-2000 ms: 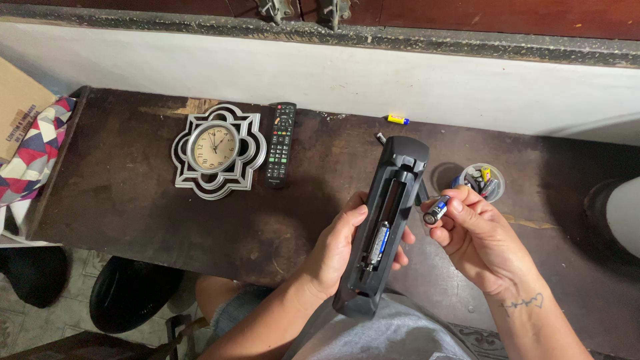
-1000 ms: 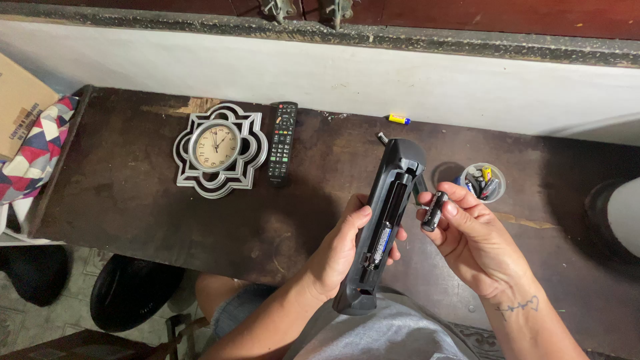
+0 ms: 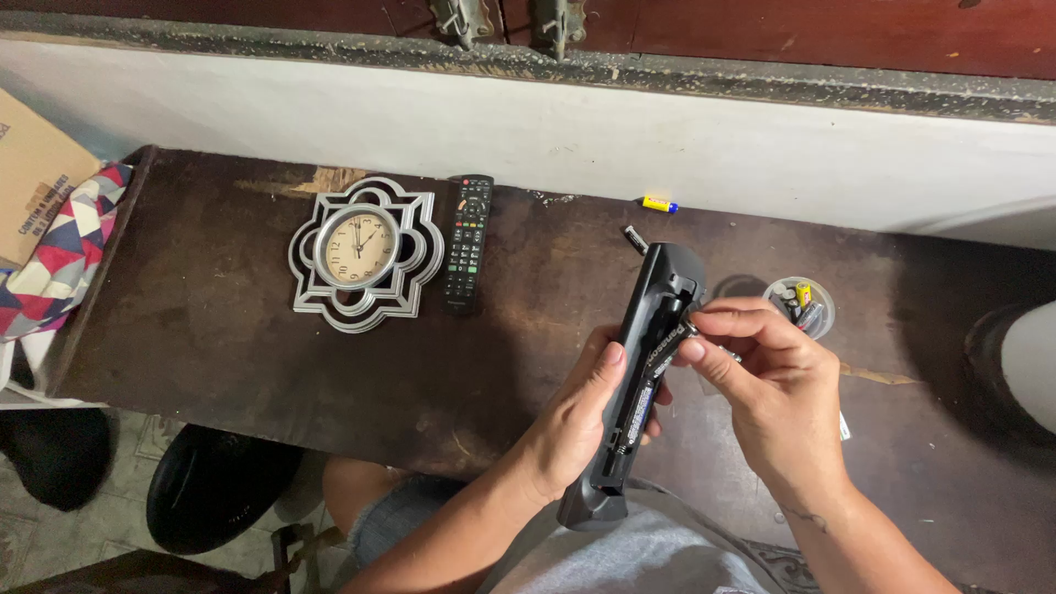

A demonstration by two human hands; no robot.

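Observation:
My left hand (image 3: 582, 412) holds a black plastic device (image 3: 592, 503) with its long battery compartment facing up. A battery with blue marks (image 3: 639, 408) lies in the compartment's lower part. Between thumb and fingers, my right hand (image 3: 763, 371) grips a dark Panasonic battery (image 3: 670, 345), tilted at the compartment's upper part. Another small metallic object shows partly under my right fingers. A round clear tub (image 3: 827, 322) of several batteries stands just beyond that hand. Past the device's upper end lie a dark battery (image 3: 635, 239) and a yellow and blue battery (image 3: 659, 204).
On the dark wooden table (image 3: 371, 396), a silver-framed clock (image 3: 357, 247) lies beside a black remote control (image 3: 468, 247). A cardboard box (image 3: 37, 173) and patterned cloth (image 3: 66, 256) are at the left. A white rounded object (image 3: 1031, 363) stands at the right edge.
My right hand has moved left, bringing the dark battery from beside the device to its compartment. My left hand still holds the device.

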